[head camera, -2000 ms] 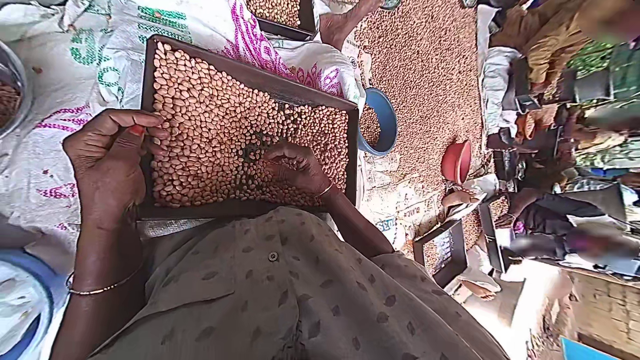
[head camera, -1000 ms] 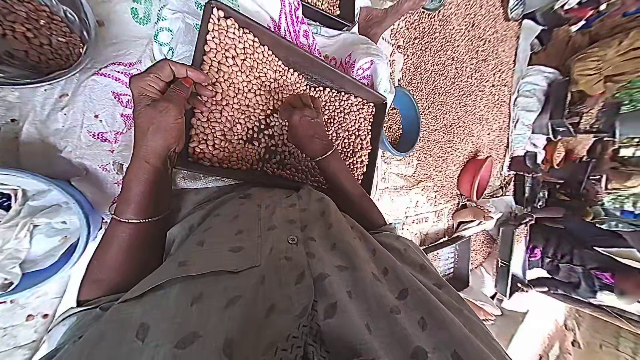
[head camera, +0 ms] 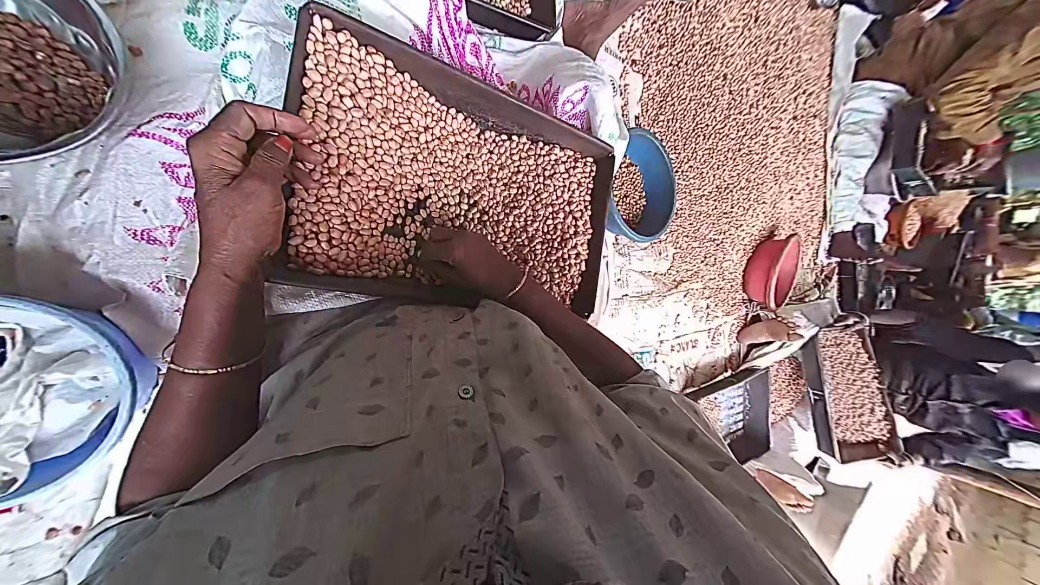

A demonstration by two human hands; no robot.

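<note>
A dark rectangular tray [head camera: 520,123] lies tilted in front of me, with a layer of shelled peanuts [head camera: 382,122] over most of it. My left hand [head camera: 248,179] is at the tray's left edge, thumb and forefinger close together above the nuts; whether a nut is between them cannot be told. Down among the nuts near the lower edge is my right hand [head camera: 467,262], its fingers partly hidden, beside a patch where the dark tray bottom shows. Each wrist wears a thin bracelet.
Left are a metal bowl of darker nuts [head camera: 114,89] and a blue basin [head camera: 138,366] holding plastic. Right of the tray stand a blue bowl [head camera: 665,187] and a red bowl [head camera: 772,270] by a wide spread of nuts [head camera: 731,106]. Other people sit farther right, near more trays [head camera: 821,390].
My right hand has moved down toward the tray's lower edge from the middle of the nuts. My left hand stays at the left edge. The view has shifted somewhat.
</note>
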